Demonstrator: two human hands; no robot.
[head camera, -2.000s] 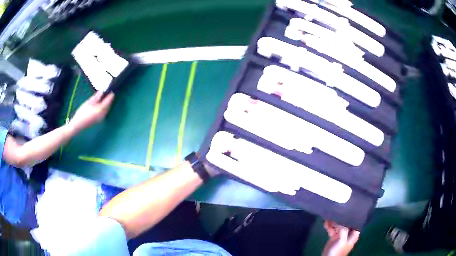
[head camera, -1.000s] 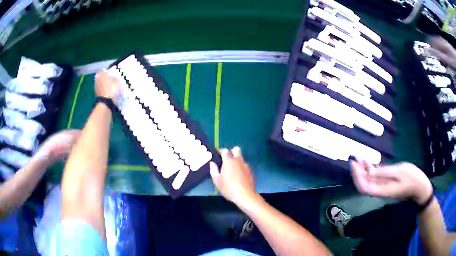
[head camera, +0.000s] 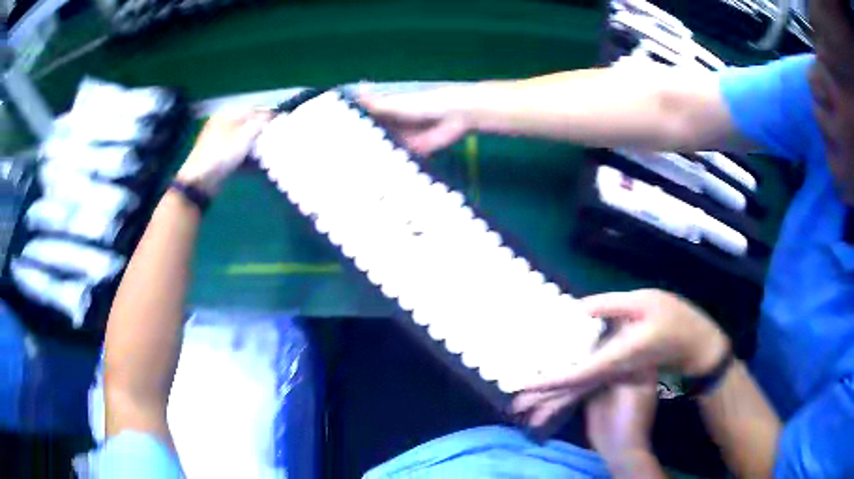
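Note:
A long dark tray (head camera: 419, 332) filled with several small white pieces (head camera: 412, 224) in tight rows is held aslant above the bench. My left hand (head camera: 229, 140), with a dark wristband, is closed on its far left end. My right hand (head camera: 623, 412) is at its near right end and appears to grip it; another person's hand partly covers my fingers. That other person's hand (head camera: 651, 332) holds the near end, and their other hand (head camera: 426, 122) is at the far end's right edge.
The green bench (head camera: 281, 295) has yellow lines. A black tray of bagged white parts (head camera: 80, 210) stands left. A tray of long white parts (head camera: 669, 210) stands right, partly behind the person's arm. A white heap in a blue-edged bag (head camera: 225, 393) is below the bench edge.
The tray of small pieces has been lifted off the bench, nearer the camera and to the right. The other person has leaned in from the right and reached both hands to it.

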